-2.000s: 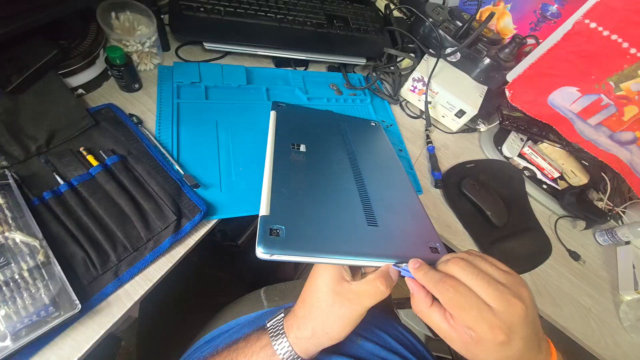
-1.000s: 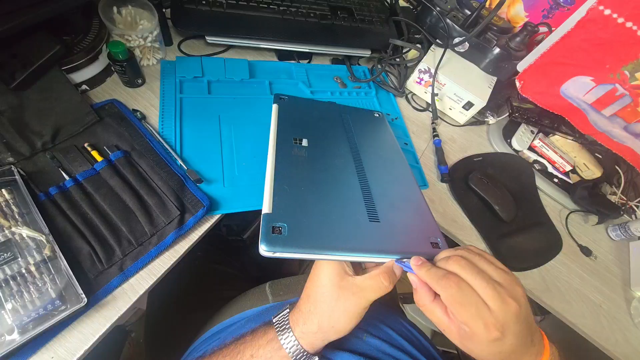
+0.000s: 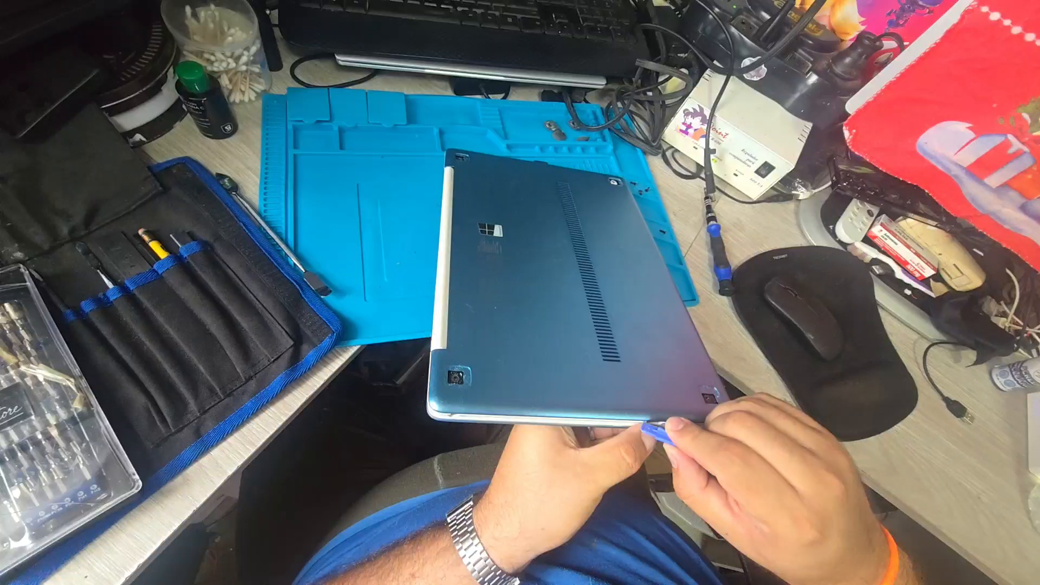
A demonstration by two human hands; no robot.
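A closed blue laptop [image 3: 536, 301], underside up, is tilted with its far part over a blue silicone repair mat [image 3: 325, 244]. My left hand [image 3: 552, 487] grips the laptop's near edge from below; some of its fingers are hidden beneath it. My right hand [image 3: 764, 471] pinches a small blue plastic opening pick [image 3: 656, 433] against the seam of that near edge, close to the right corner. Square recesses show at the laptop's corners, and a row of vent slots runs along its bottom cover.
A tool roll [image 3: 219, 325] and a clear bit case [image 3: 57, 455] lie left. Right are a blue-handled screwdriver [image 3: 718, 256], a mouse [image 3: 803, 317] on its pad [image 3: 861, 374], and a white regulator box [image 3: 739, 138]. A keyboard [image 3: 471, 28] and cables stand behind.
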